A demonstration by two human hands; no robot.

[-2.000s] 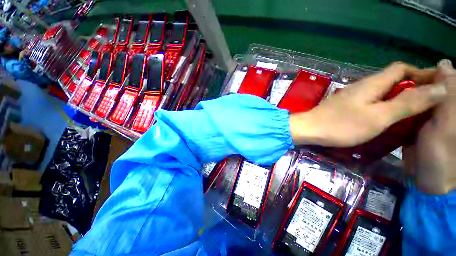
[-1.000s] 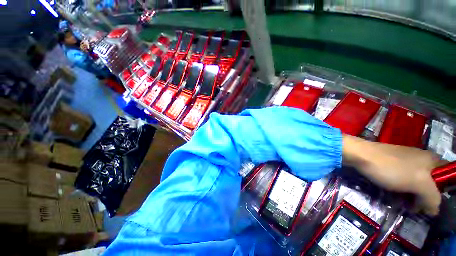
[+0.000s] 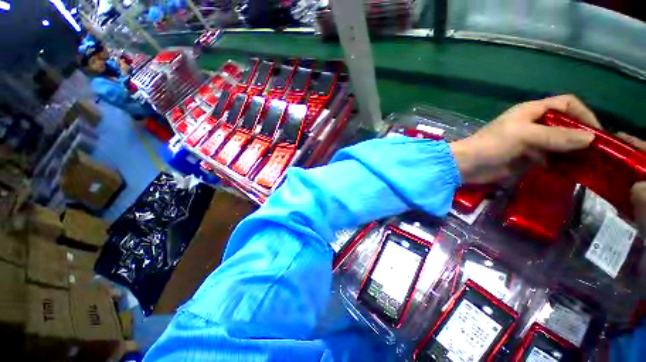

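My left hand (image 3: pixel 520 138), in a blue sleeve, grips the left end of a red phone (image 3: pixel 602 152) above the back row of the clear handset tray (image 3: pixel 368 322). My right hand (image 3: pixel 639 194) shows only as fingertips at the right edge, touching the same phone; the rest is cut off. Under my left hand, a covered phone back (image 3: pixel 542 201) lies glossy red in the tray. In the front row, uncovered phone backs (image 3: pixel 397 276) show white labels inside red rims; another (image 3: pixel 471 322) lies beside it.
Stacked clear trays of open red keypad phones (image 3: pixel 262 141) stand at the left behind a grey post (image 3: pixel 358 63). A crinkled black plastic bag (image 3: pixel 149 233) lies at lower left, near brown cartons (image 3: pixel 71 304). A person in blue (image 3: pixel 106 85) is at far left.
My left hand has moved up from low at the right and now holds a red phone over the back row. My right fingertips have come into view at the right edge.
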